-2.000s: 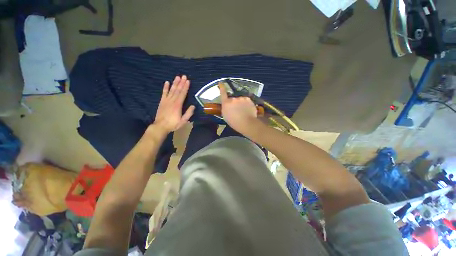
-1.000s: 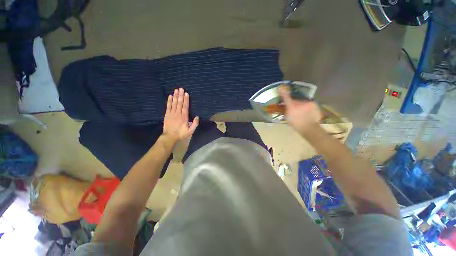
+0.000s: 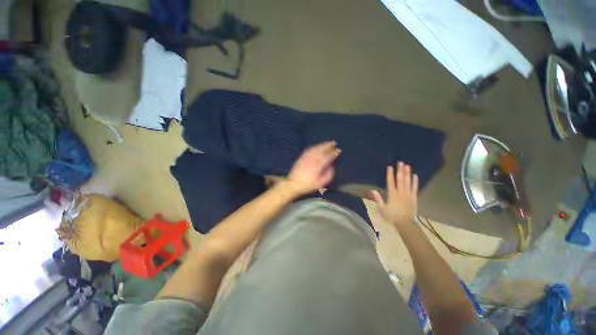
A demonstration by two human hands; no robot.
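Observation:
The navy pinstripe jacket piece (image 3: 261, 134) lies across the brown-grey pressing table (image 3: 314, 59). My left hand (image 3: 315, 167) is on or just over its near middle part, slightly blurred, with nothing seen in it. My right hand (image 3: 400, 195) lies flat at the near edge toward the cloth's right end, fingers apart, holding nothing. The steam iron (image 3: 487, 173) stands by itself to the right of the cloth, its yellow-gold hose (image 3: 457, 250) looping along the near table edge. Dark unstriped cloth (image 3: 219, 190) hangs over the near edge, partly hidden by my left arm.
A second iron (image 3: 561, 98) is at the far right. White paper patterns (image 3: 457, 42) lie at the far edge, with another white sheet (image 3: 160, 85) at left. A thick black roll (image 3: 96, 37) is on the padded arm. A red plastic stool (image 3: 154, 247) and yellow bag (image 3: 104, 226) are on the floor.
My right hand has let go of the iron, which now stands farther right, and has come onto the cloth. My left hand has shifted along the cloth. The camera view has turned and moved left.

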